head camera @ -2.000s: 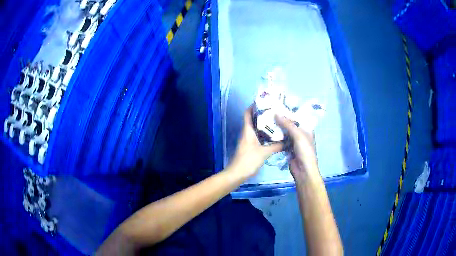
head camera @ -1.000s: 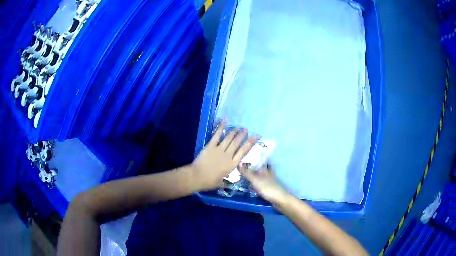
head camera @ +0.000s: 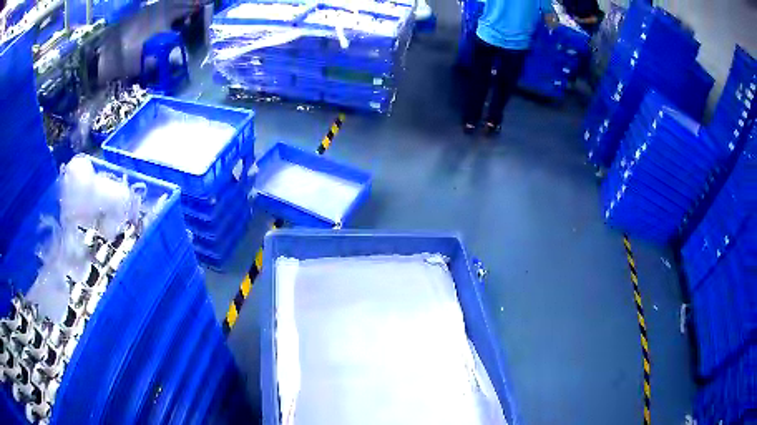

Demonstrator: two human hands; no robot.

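Observation:
No hand of mine is in the picture. The large blue crate (head camera: 365,242) lies nearest in front of me, cut off by the bottom edge. A pale liner (head camera: 373,340) covers its visible bottom, and no part shows on it. At the left, a high stacked crate (head camera: 137,332) holds dense rows of bare white parts with dark curved areas (head camera: 75,303). Crumpled cloudy film (head camera: 87,199) lies over the back of those parts.
A smaller blue crate (head camera: 353,203) lies on the floor beyond the large one. A lined crate (head camera: 187,170) tops a stack at left. A film-wrapped crate stack (head camera: 307,62) stands at the back. A person in blue (head camera: 505,50) stands beyond. Crate stacks (head camera: 660,166) line the right.
The view has lifted from the crate toward the room. Both hands and the white part they worked on have gone out of the picture. The floor, person and far stacks now show.

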